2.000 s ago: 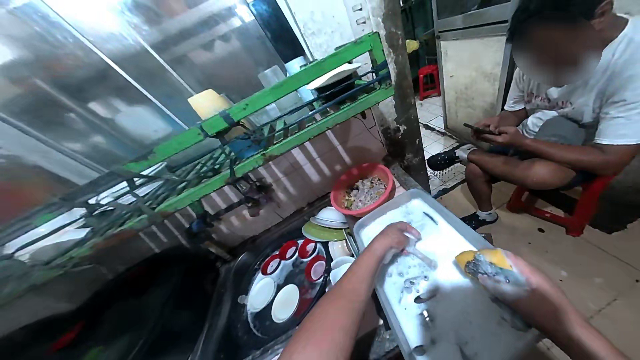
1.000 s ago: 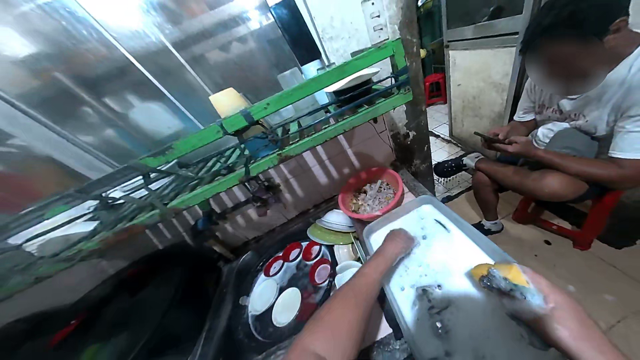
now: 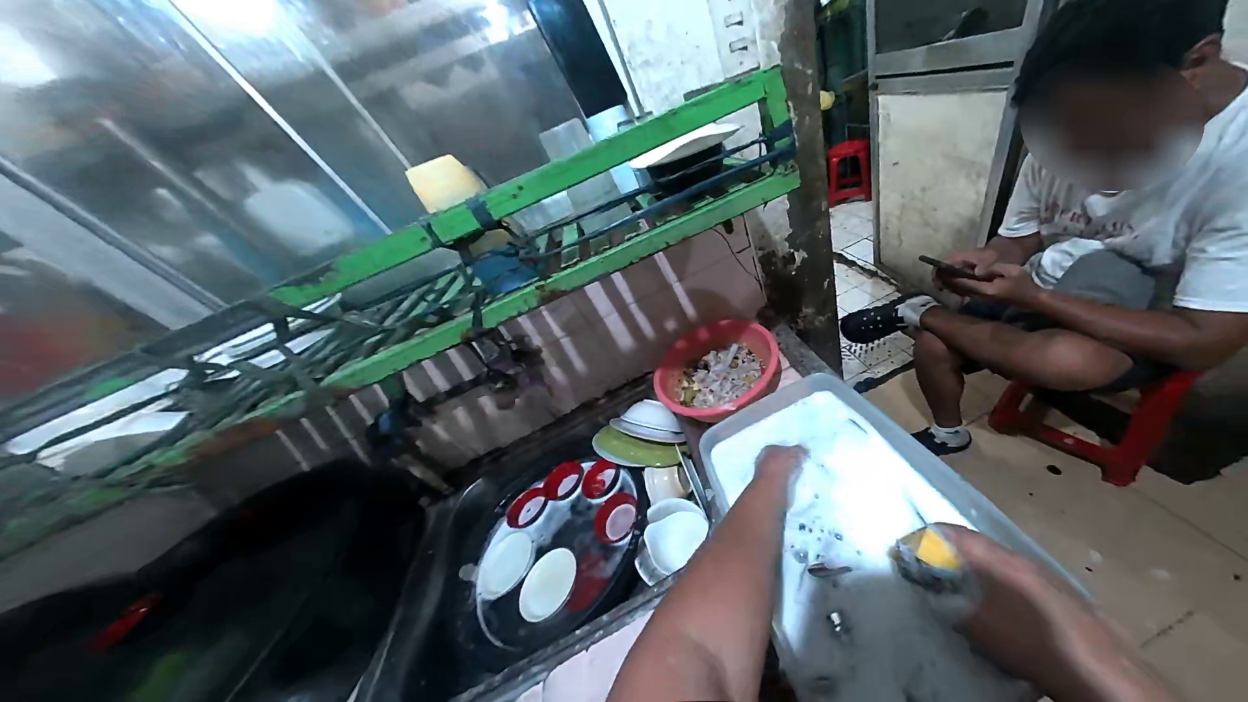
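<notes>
A grey-white plastic tub (image 3: 831, 388) of sudsy, cloudy water lies in front of me at the lower right. My left hand (image 3: 783, 462) reaches into its far left part; the fingers are under the suds, so what they touch is hidden. Over the tub's right side, my right hand (image 3: 1004, 575) is closed on a yellow sponge with a grey scouring mesh (image 3: 931, 554). Small dark bits and a shiny metal piece (image 3: 836, 622) show in the water near the middle.
Left of the tub, a black basin (image 3: 458, 575) holds small red bowls (image 3: 616, 518) and white dishes (image 3: 548, 585). White bowls (image 3: 675, 541) stack beside it. A red bowl of scraps (image 3: 717, 375) stands behind. A green rack (image 3: 624, 166) runs above. A person (image 3: 1102, 273) sits at right, holding a phone.
My left hand has sunk deeper into the suds; two seconds ago its fingers showed above them. My right hand still holds the sponge, now tilted differently.
</notes>
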